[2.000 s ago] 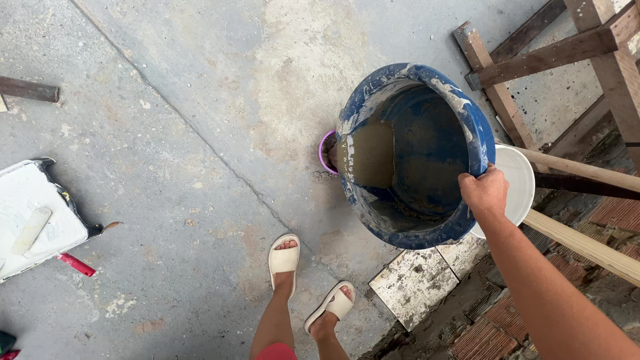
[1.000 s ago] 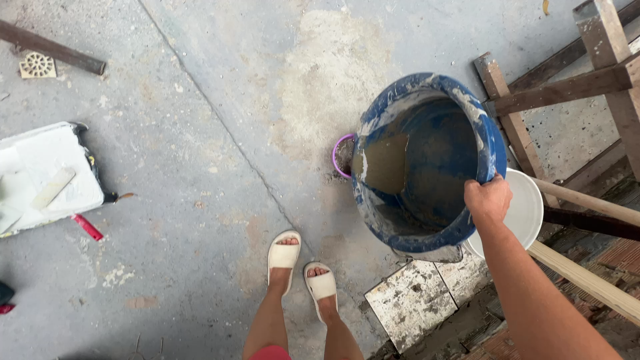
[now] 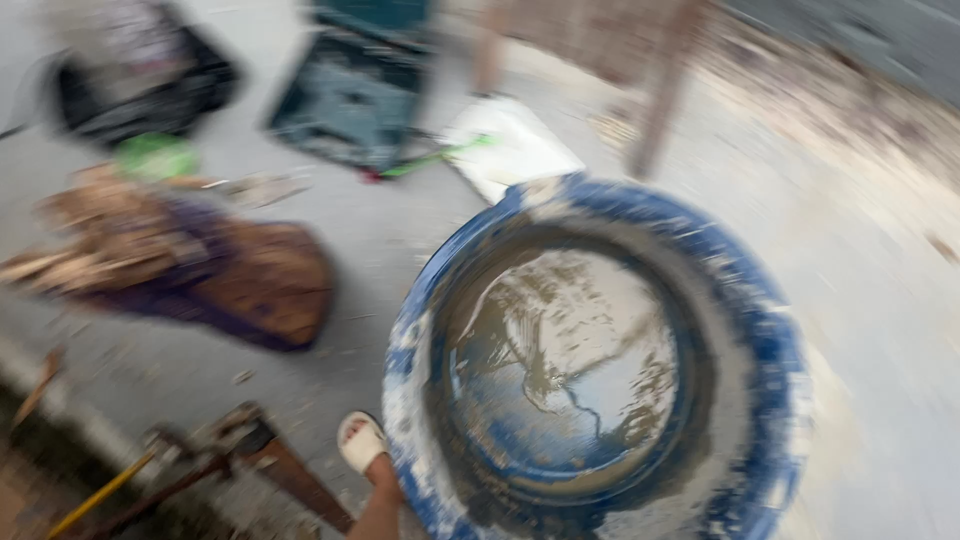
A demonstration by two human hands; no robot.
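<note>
A large blue plastic tub (image 3: 765, 352), its rim and inner wall smeared with dried cement, fills the lower right of the head view. Murky water (image 3: 570, 337) with bright reflections lies in its bottom. Neither of my hands shows in this view, so what holds or supports the tub is hidden. My foot in a cream slide sandal (image 3: 363, 444) is just left of the tub. The picture is blurred by motion.
To the left lies a brown and purple sack (image 3: 277, 285) with crumpled brown paper. Behind it are a black plastic bag (image 3: 142, 105), a green object (image 3: 156, 156) and an open dark case (image 3: 345, 97). A white sheet-like item (image 3: 510, 142) sits beyond the tub; wooden legs (image 3: 300, 480) stand lower left.
The view has swung to another part of the floor. The tub was tipped on its side with a hand on its rim; now its opening faces up at me, and that hand is out of view.
</note>
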